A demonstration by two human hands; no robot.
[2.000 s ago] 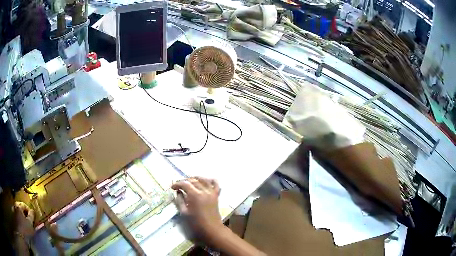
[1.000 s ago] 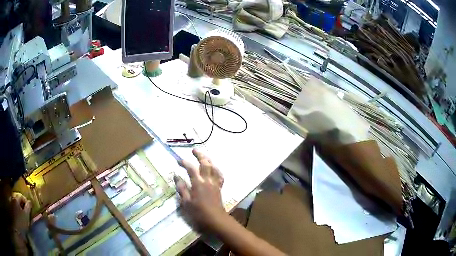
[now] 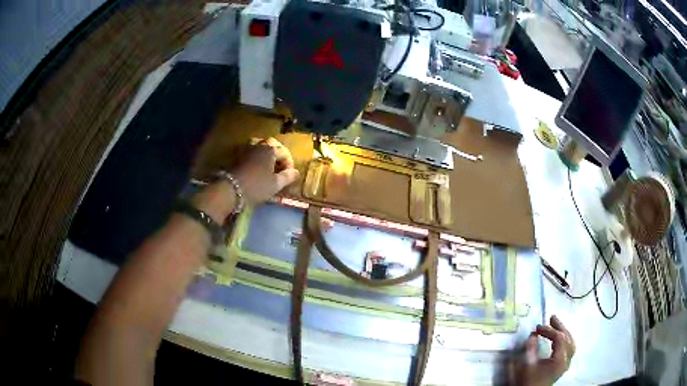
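Observation:
The brown bag panel (image 3: 493, 188) lies flat under the dark sewing head (image 3: 328, 64). The yellow-lit clamp frame (image 3: 380, 170) rests on it near the needle. A brown strap (image 3: 299, 301) runs from the frame toward me, with a curved loop and two long lengths over the taped template (image 3: 264, 264). My left hand (image 3: 264, 173) is beside the frame's left end, fingers bent over the panel; whether they grip anything is hidden. My right hand (image 3: 554, 354), partly blurred, is at the table's lower right with fingers apart and nothing visible in it.
A black mat (image 3: 151, 151) lies at left. A small thin tool (image 3: 556, 277) lies on the white table at right, near a looping black cord (image 3: 595, 290). Beyond are the control screen (image 3: 603, 98), a tape roll (image 3: 546, 136) and a small fan (image 3: 648, 209).
The view has swung left, bringing the sewing head to the centre and the screen and fan to the right. My left hand now shows fully; my right hand is near the template's lower right corner.

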